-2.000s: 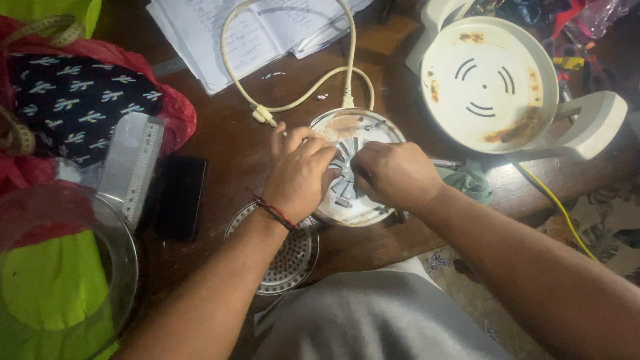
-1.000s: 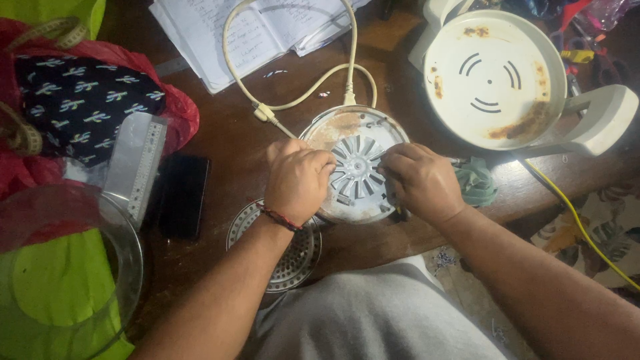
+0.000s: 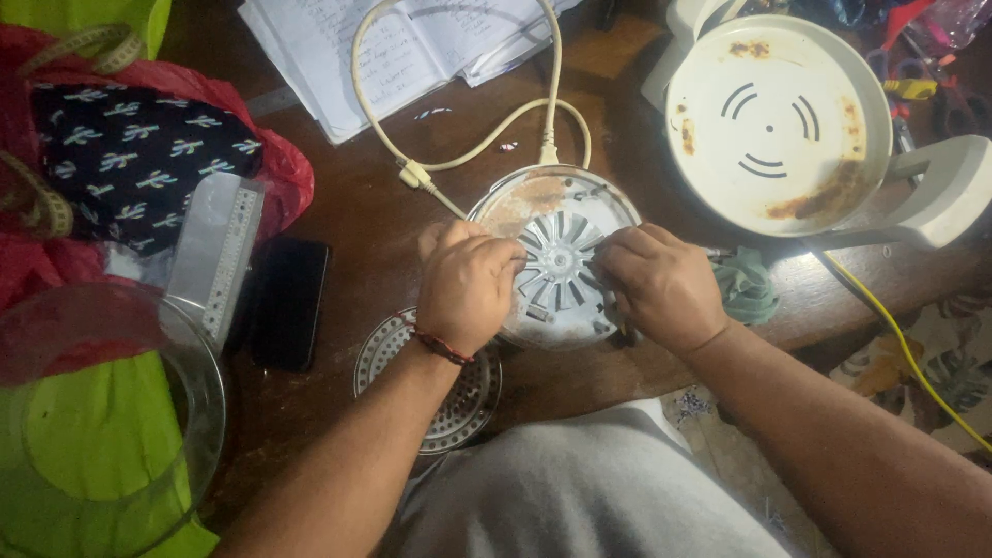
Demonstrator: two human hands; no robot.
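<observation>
A round metal appliance base point(image 3: 535, 329) with rusty patches lies on the wooden table, and a finned metal fan wheel point(image 3: 561, 262) sits at its middle. My left hand point(image 3: 471, 279) has its fingertips pinched at the wheel's left fins. On the right side, my right hand point(image 3: 659, 279) touches the fins with curled fingers. Whether either hand grips the wheel or only rests on it is hidden by the fingers. A cream power cord point(image 3: 549, 124) plugs in at the back of the base. Under my left wrist lies a perforated metal disc point(image 3: 465, 411).
A cream plastic housing point(image 3: 767, 124) with rust stains stands at the right, near a green cloth point(image 3: 744, 287) and a yellow cable point(image 3: 891, 318). Papers point(image 3: 387, 62) lie behind. To the left are a phone point(image 3: 291, 302), a ruler point(image 3: 229, 256), a clear round cover point(image 3: 221, 395) and a red bag point(image 3: 287, 170).
My hands, close together over the wheel two seconds ago, have moved apart to its two sides, and its fins show between them. Since one second ago, my right fingers have come closer to the fins.
</observation>
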